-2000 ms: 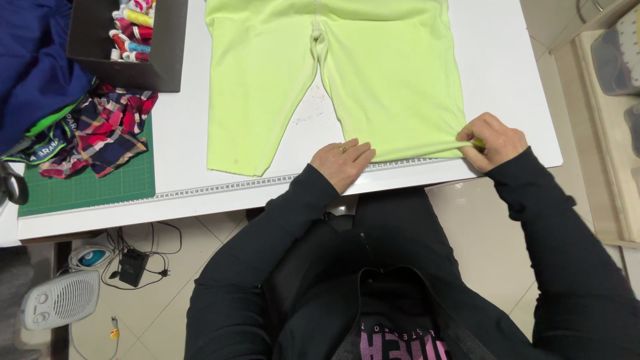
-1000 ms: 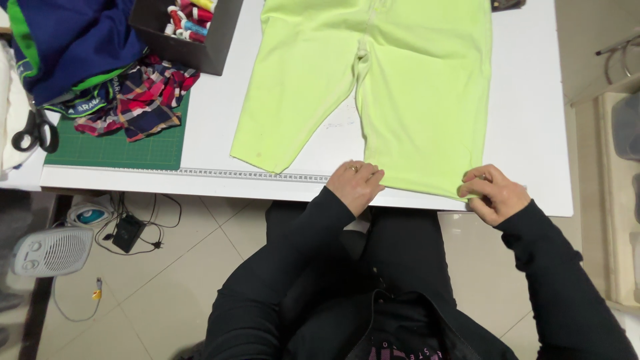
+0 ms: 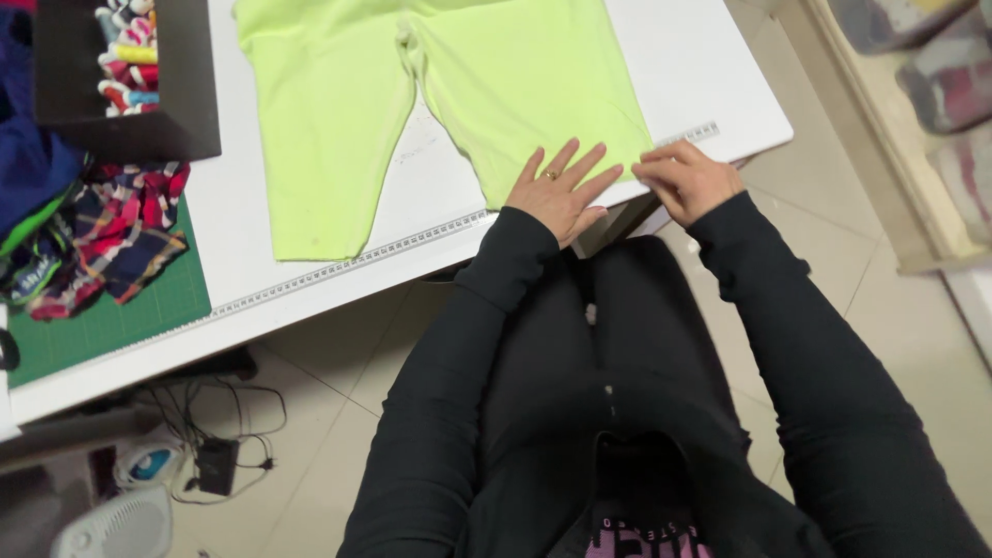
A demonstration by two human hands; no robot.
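Observation:
Lime-green stretch shorts (image 3: 333, 116) lie spread on the white table (image 3: 240, 186), their two legs pointing toward me. My left hand (image 3: 562, 190), with a ring on one finger, rests flat with spread fingers on the hem area of the leg at the right. At that hem's outer corner is my right hand (image 3: 678, 178), its thumb and fingertips pinched together at the fabric's edge. A measuring tape or ruler strip (image 3: 356, 261) runs along the front edge of the table, partly under the shorts and my left hand.
At the left stand a black box (image 3: 186, 85) of thread spools (image 3: 136, 54), a green cutting mat (image 3: 170, 287) and plaid fabric (image 3: 116, 240). Cables (image 3: 256, 442) and a whitish appliance (image 3: 120, 527) are below the table. Shelving with plastic containers (image 3: 945, 77) stands at the right.
My left hand has gone from closed fingers at the hem to lying spread on the fabric. The right hand stays at the hem's outer corner. The view has turned and shifted.

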